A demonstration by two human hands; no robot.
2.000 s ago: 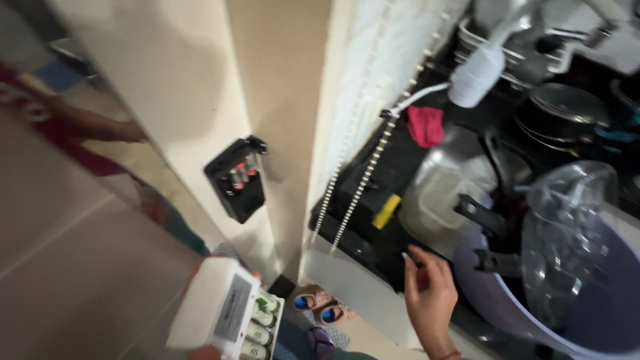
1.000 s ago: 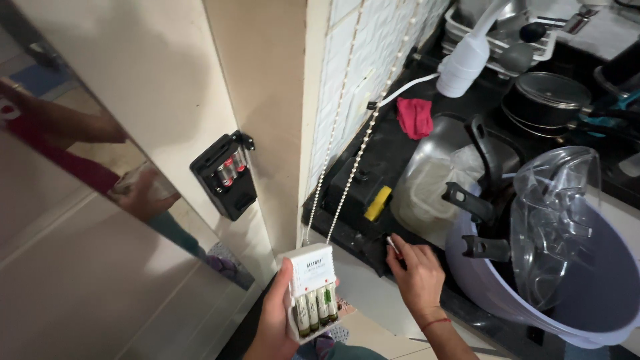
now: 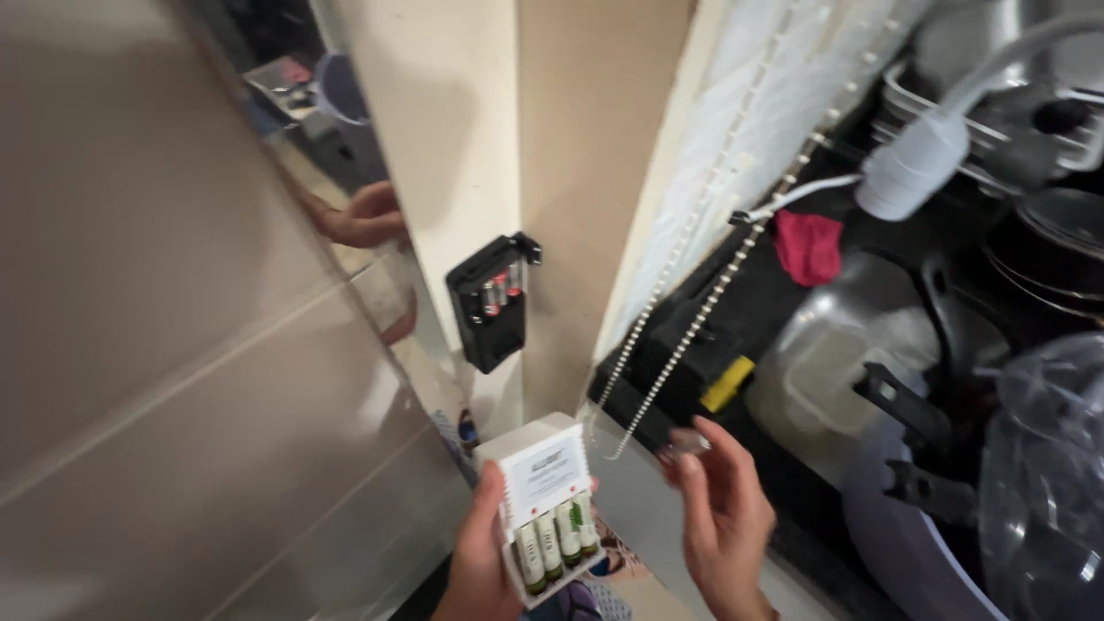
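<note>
My left hand (image 3: 483,543) holds a white battery charger (image 3: 545,483) by its side, low in the middle of the view. Several white-and-green cylindrical batteries (image 3: 556,539) lie side by side in its bays. To the right, my right hand (image 3: 729,509) pinches a small, blurred object (image 3: 687,444), partly reddish, between thumb and fingertips; it looks like a battery, but the blur hides its details. Above and left of the charger, a black battery case (image 3: 490,302) is mounted on the cream panel, with red-and-silver batteries (image 3: 503,289) showing in its slot.
A beaded chain (image 3: 690,354) hangs before the black counter. On the counter are a yellow object (image 3: 727,384), a red cloth (image 3: 808,247) and a dark pot (image 3: 1056,246). A metal sink (image 3: 849,345) and a lilac tub (image 3: 888,526) with pan handles stand right. A mirror strip (image 3: 379,172) reflects hands.
My right hand has lifted away from the counter edge with a small object in its fingertips. My left hand still holds the charger, its battery side facing me.
</note>
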